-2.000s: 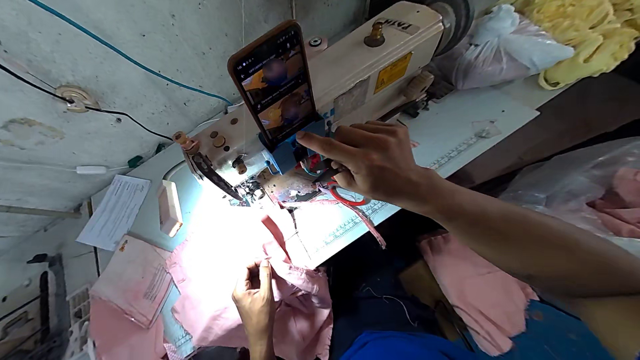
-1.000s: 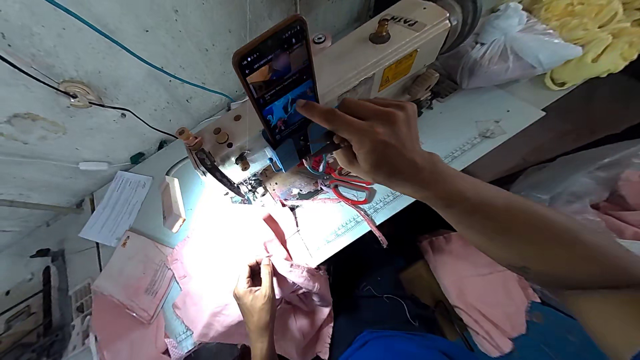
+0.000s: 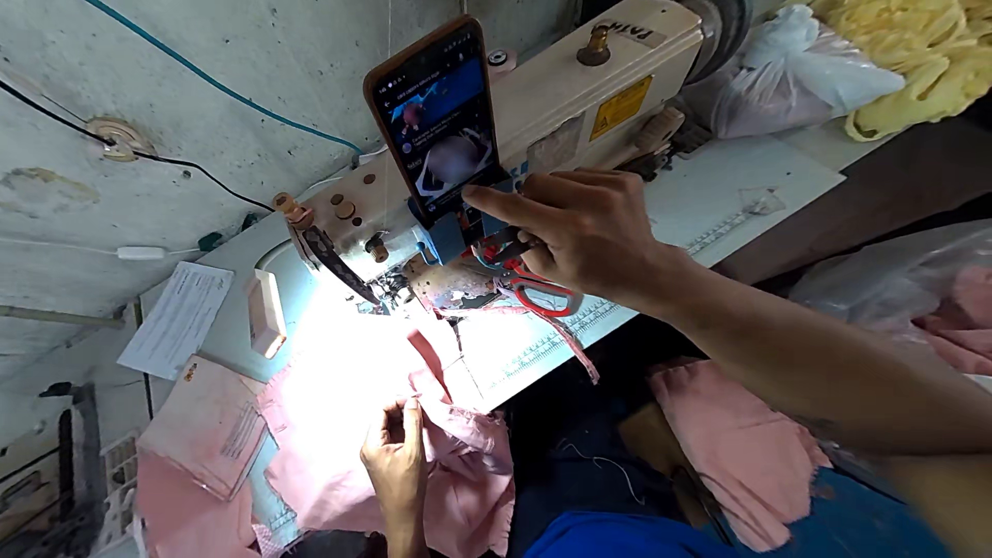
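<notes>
My left hand (image 3: 399, 453) pinches the edge of a pink fabric piece (image 3: 465, 480) spread at the front of the sewing table, below the brightly lit needle area. My right hand (image 3: 589, 232) holds nothing; its index finger points at the lower edge of a smartphone (image 3: 442, 116) and the other fingers are curled. The phone stands upright in a blue holder (image 3: 449, 236) on the sewing machine (image 3: 542, 116), its screen lit. Red-handled scissors (image 3: 546, 294) hang below my right hand, partly hidden by it. A narrow pink strip (image 3: 570, 349) lies over the table edge.
A small box (image 3: 266, 314), a paper sheet (image 3: 177, 319) and a stained flat packet (image 3: 203, 426) lie at the left. A tied plastic bag (image 3: 802, 77) and yellow fabric (image 3: 922, 62) are at the back right. More pink fabric (image 3: 736, 449) lies lower right.
The picture on the phone screen has changed. My right index finger has moved from over the screen to its lower edge since one second ago. My left hand stays on the pink fabric.
</notes>
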